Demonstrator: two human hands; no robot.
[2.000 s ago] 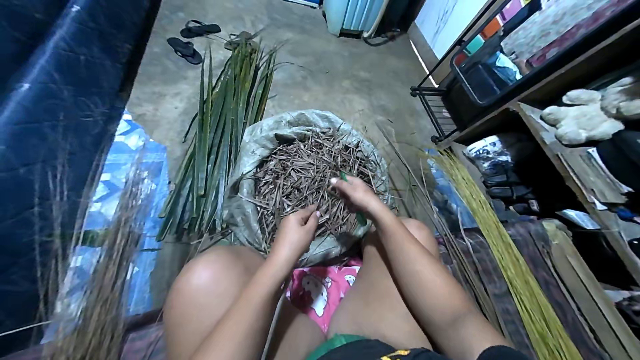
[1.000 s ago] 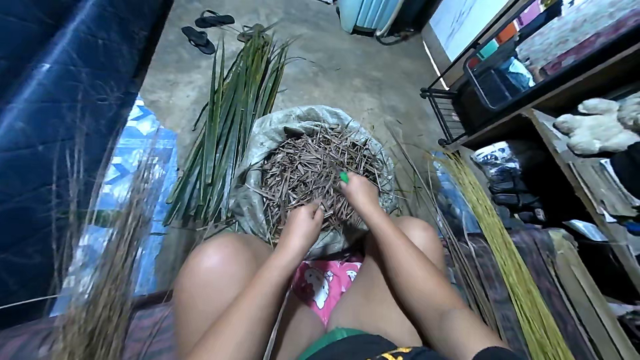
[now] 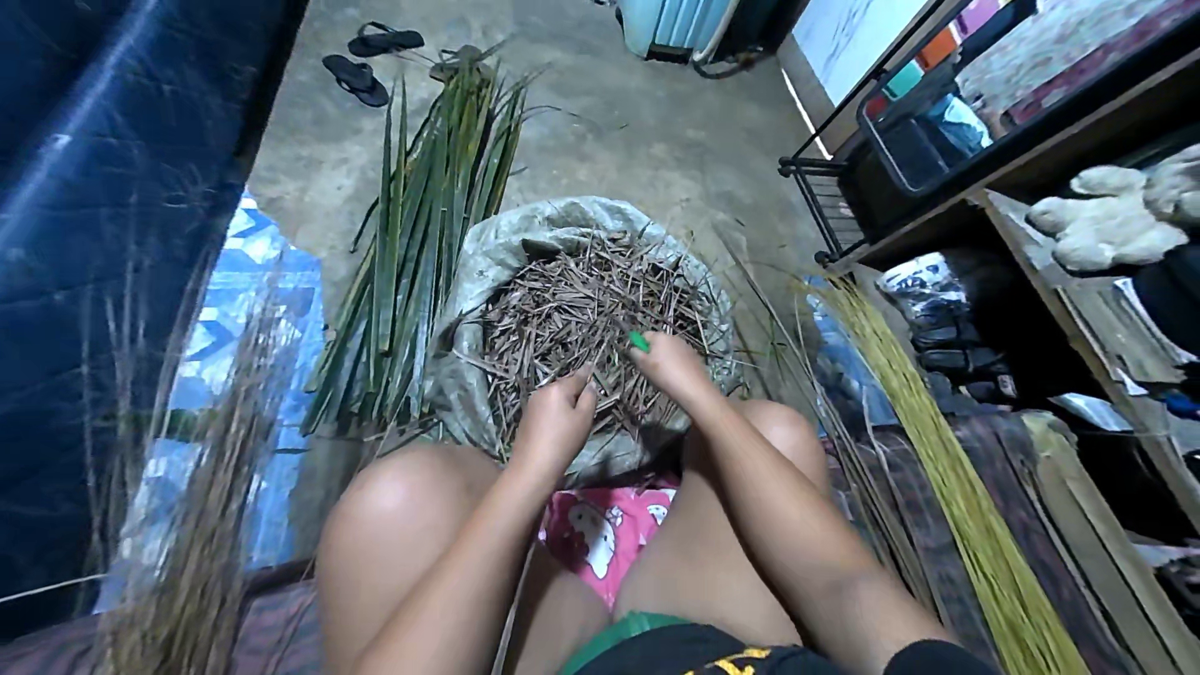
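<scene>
A woven plastic sack with its rim rolled down stands between my knees, full of short dry brown leaf scraps. My left hand is over the near part of the scraps, thumb and fingers pinched on a thin brown strip that is hard to make out. My right hand is closed on a small tool with a green handle, just above the scraps. Its blade, if any, is too small to tell. Long green palm leaves lie on the floor left of the sack.
At the left are a bundle of dry brown strands and a blue tarp. A bundle of yellow-green strands lies at the right, beside a wooden shelf with a stuffed toy. Black flip-flops are on the floor beyond.
My right hand has drawn back from the spot over the scraps where it was two seconds ago, and the green handle shows more plainly. My left hand stays at the near side of the sack.
</scene>
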